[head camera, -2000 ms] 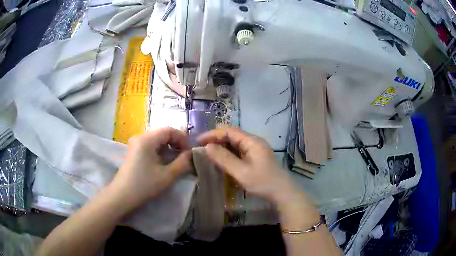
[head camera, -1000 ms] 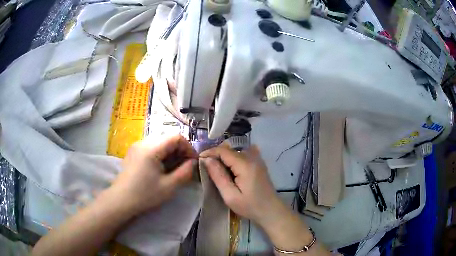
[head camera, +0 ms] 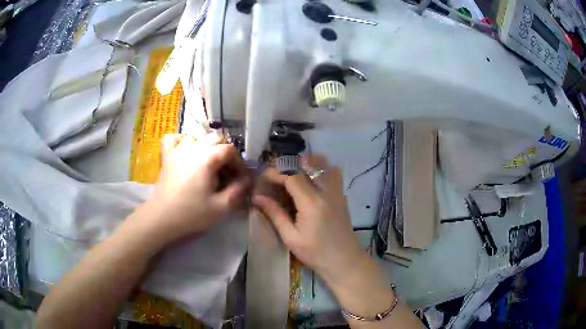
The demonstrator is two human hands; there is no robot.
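Observation:
The pale grey garment panel (head camera: pixel 193 276) lies left of the needle area and hangs toward my lap. A long beige strip (head camera: pixel 267 276) runs from my fingers down toward the front edge, beside the panel. My left hand (head camera: pixel 202 183) is at the presser foot area, its fingers pinching the panel's edge. My right hand (head camera: pixel 308 212) is just right of it, thumb and fingers closed on the top of the beige strip, slightly blurred. The white sewing machine head (head camera: pixel 257 71) stands above both hands. The needle and foot are mostly hidden by the head and my left fingers.
Stacked beige strips (head camera: pixel 419 186) with dark edges lie right of the needle, with loose dark thread (head camera: pixel 369 168) beside them. Snips (head camera: pixel 480 225) lie further right. Sewn pieces (head camera: pixel 83 106) lie far left by yellow tape (head camera: pixel 156 115). The control panel (head camera: pixel 534 38) is upper right.
Both hands have moved forward with the cloth, closer to the needle area. My left fingers now reach up beside the foot. The camera view has shifted as well.

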